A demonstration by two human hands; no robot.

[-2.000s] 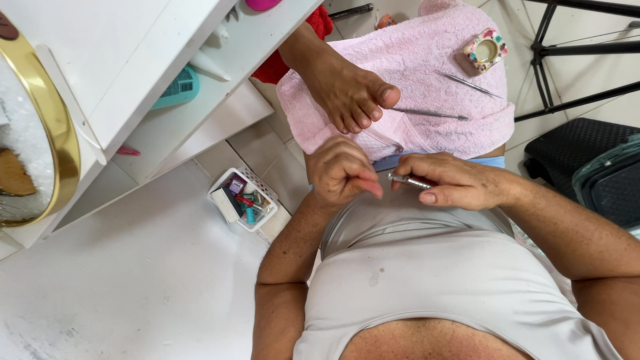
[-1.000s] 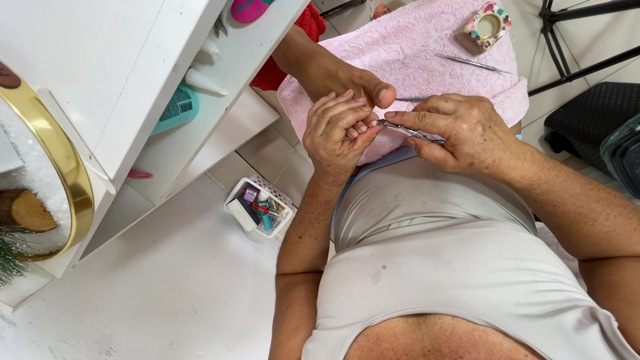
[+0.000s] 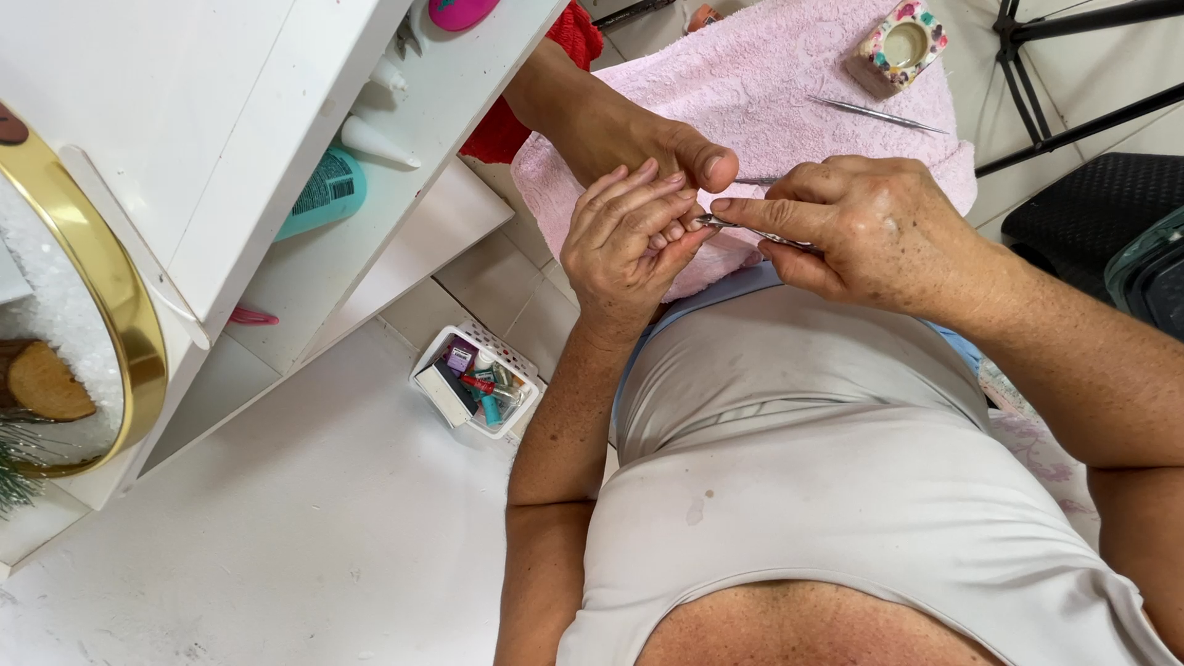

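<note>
Another person's bare foot (image 3: 620, 125) rests over a pink towel (image 3: 740, 65). My left hand (image 3: 624, 236) is closed around its smaller toes, with the thumb beneath them and the fingers over the top. In my right hand (image 3: 860, 227) is a slim metal nail tool (image 3: 763, 233), probably cuticle nippers; its tip is at a small toe beside my left thumb. The big toe stands free above. On the towel lie a metal nail implement (image 3: 874, 114) and part of another one (image 3: 760, 180), mostly hidden by my right hand. Near them sits a small decorated pot (image 3: 905, 44).
At left is a white shelf unit (image 3: 310, 277) holding a teal bottle (image 3: 324, 194) and white nozzle-tipped bottles. A white basket (image 3: 532, 398) of small bottles and a box stands by my left forearm. Black metal legs (image 3: 1029, 92) and a black textured object (image 3: 1078, 208) are at right.
My hands were in front of my waist, off the foot, two seconds ago. My left hand has moved up onto the toes, and my right hand has brought the metal tool to them.
</note>
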